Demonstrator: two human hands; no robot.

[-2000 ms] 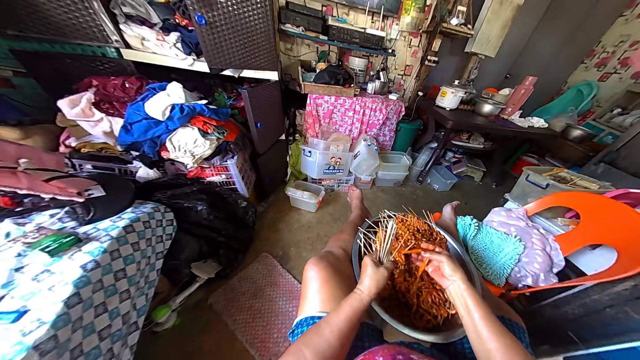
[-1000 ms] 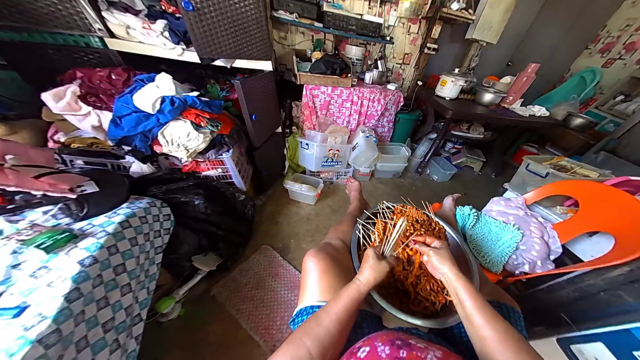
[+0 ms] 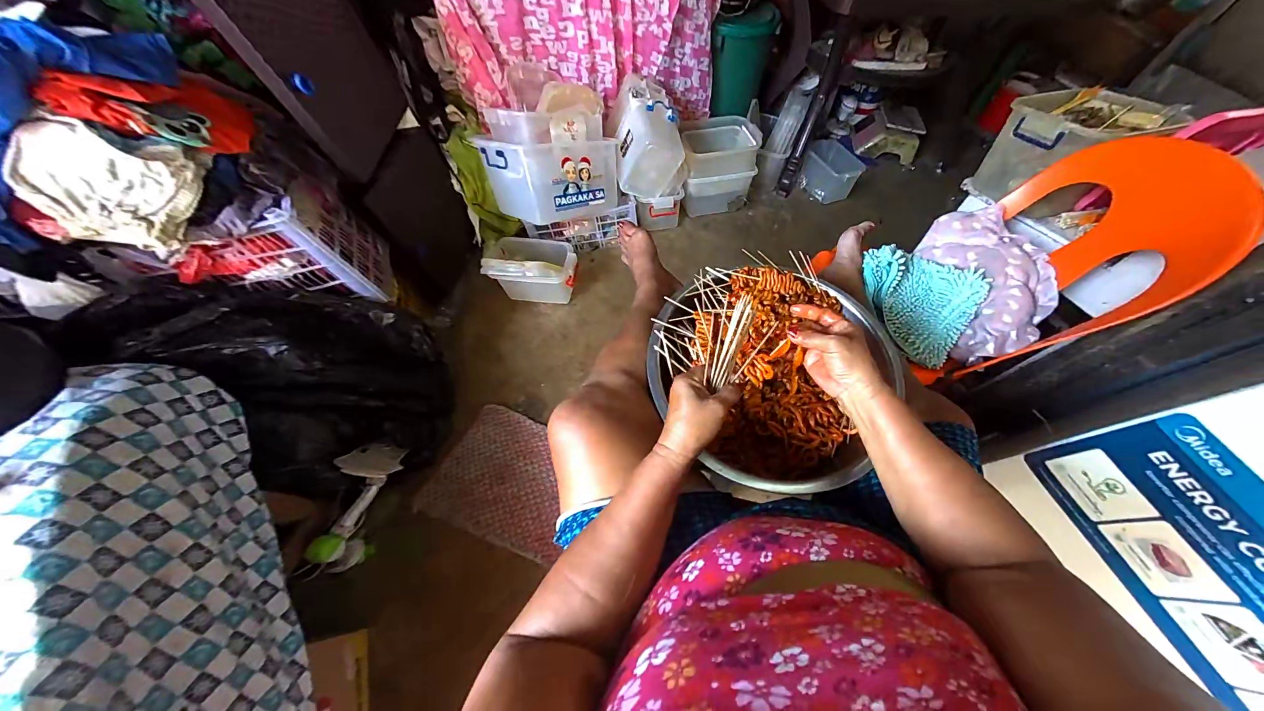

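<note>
A round metal basin (image 3: 884, 434) rests on my lap, filled with orange-red, sauce-coated food pieces (image 3: 790, 420). Some of the food, in wavy folds, is threaded on thin sticks along the basin's far and left sides. My left hand (image 3: 696, 410) grips a bundle of thin wooden sticks (image 3: 729, 341), which fan upward over the basin. To its right, my right hand (image 3: 834, 351) is over the food with its fingers bent and fingertips near the pieces. Whether a piece or a stick is between those fingers cannot be told.
An orange plastic chair (image 3: 1195, 212) with a teal microfiber cloth (image 3: 923, 301) stands at right. Ahead on the floor are clear plastic containers (image 3: 528, 272). A black plastic bag (image 3: 346, 365) and a checkered cloth (image 3: 128, 523) lie left. A printed carton (image 3: 1136, 533) is close at lower right.
The view has tilted down. My left hand keeps hold of the stick bundle, and my right hand stays over the food with its fingers in a changed pose.
</note>
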